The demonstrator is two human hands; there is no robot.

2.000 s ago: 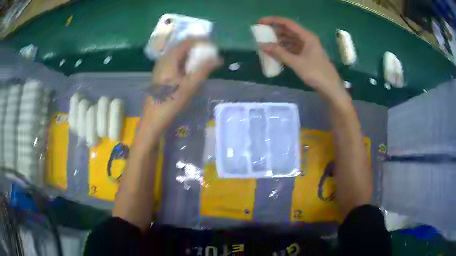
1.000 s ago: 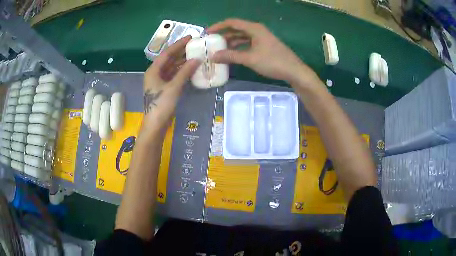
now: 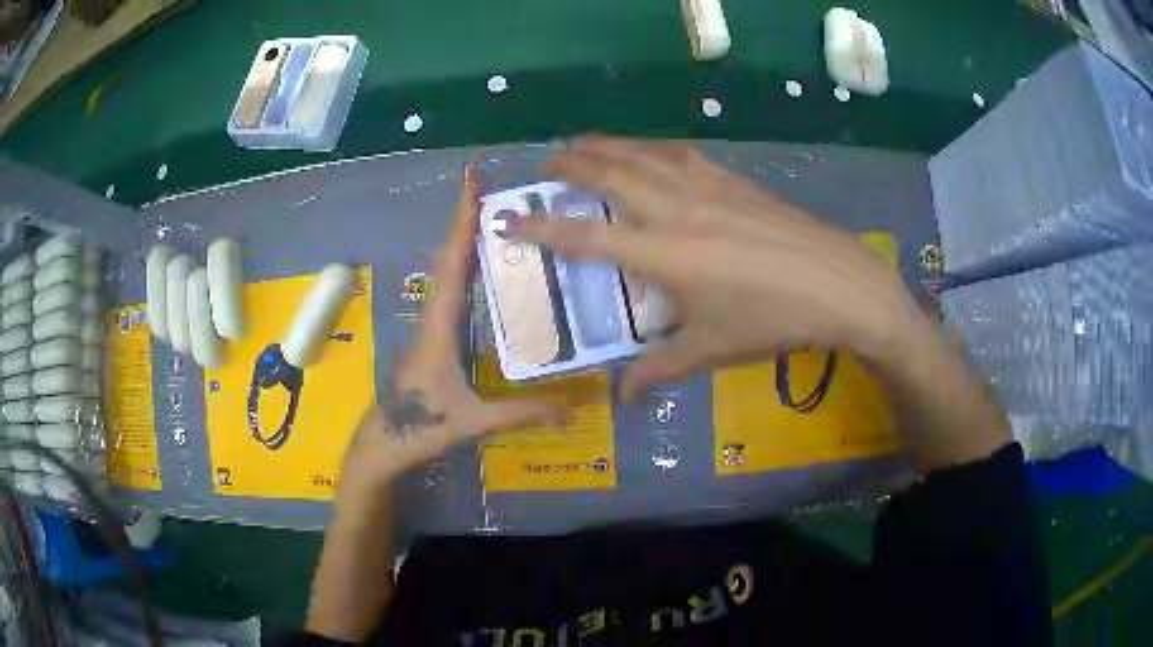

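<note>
The insert tray [image 3: 585, 297] lies slightly turned on the carton in front of me. A device with a beige face [image 3: 522, 310] sits in its left well, a dark round spot near its top. A white piece [image 3: 650, 307] shows in the right well, partly covered by my right hand. The middle well looks empty. My left hand [image 3: 436, 379] is at the tray's left side, fingers along the edge, thumb spread below the near corner. My right hand [image 3: 721, 253] is blurred and reaches over the tray's top and right side. Whether its fingertips touch the pieces is unclear.
A filled tray [image 3: 298, 92] lies on the green surface at the back left. White units [image 3: 192, 303] lie on the carton, with a bulk tray of units [image 3: 51, 367] at far left. More devices [image 3: 856, 51] lie at the back right. Tall tray stacks [image 3: 1043, 164] stand at right.
The two pieces held together in my hands are no longer held; the tray in front now holds a beige-faced and a white piece. My hands have come down around it.
</note>
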